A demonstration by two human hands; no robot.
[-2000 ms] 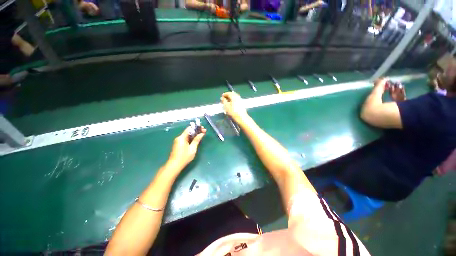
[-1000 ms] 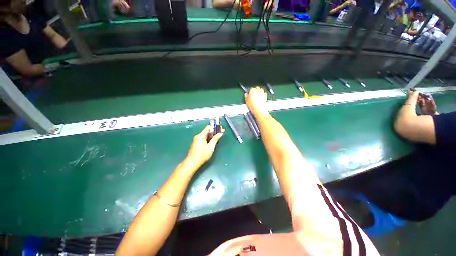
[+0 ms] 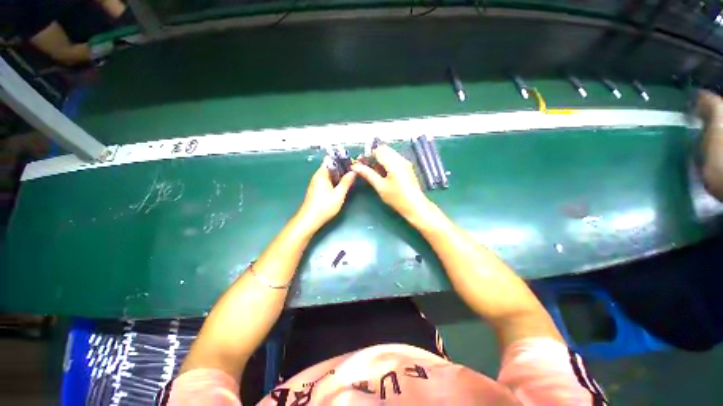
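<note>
My left hand (image 3: 329, 190) is closed around a bunch of pen-shaped units (image 3: 338, 157), their pale ends up near the white strip (image 3: 262, 141). My right hand (image 3: 390, 176) is beside it, fingertips nearly meeting, and holds a pen-shaped unit (image 3: 374, 146) with a pale end. Most of what both hands hold is hidden by the fingers. Set-aside units (image 3: 430, 162) lie side by side on the green bench, right of my right hand. A small black piece (image 3: 339, 258) lies nearer the bench's front edge.
More units (image 3: 580, 87) lie spaced on the dark green belt (image 3: 301, 87). A yellow strip (image 3: 541, 101) is at the belt edge. A blue crate (image 3: 77, 369) of dark sticks is low left, a blue stool (image 3: 614, 325) low right. Another person's hand (image 3: 711, 143) shows far right.
My right hand has come back from the belt edge to beside my left hand. The separate stick that lay between my hands no longer shows there. The view has tilted down, showing the crate.
</note>
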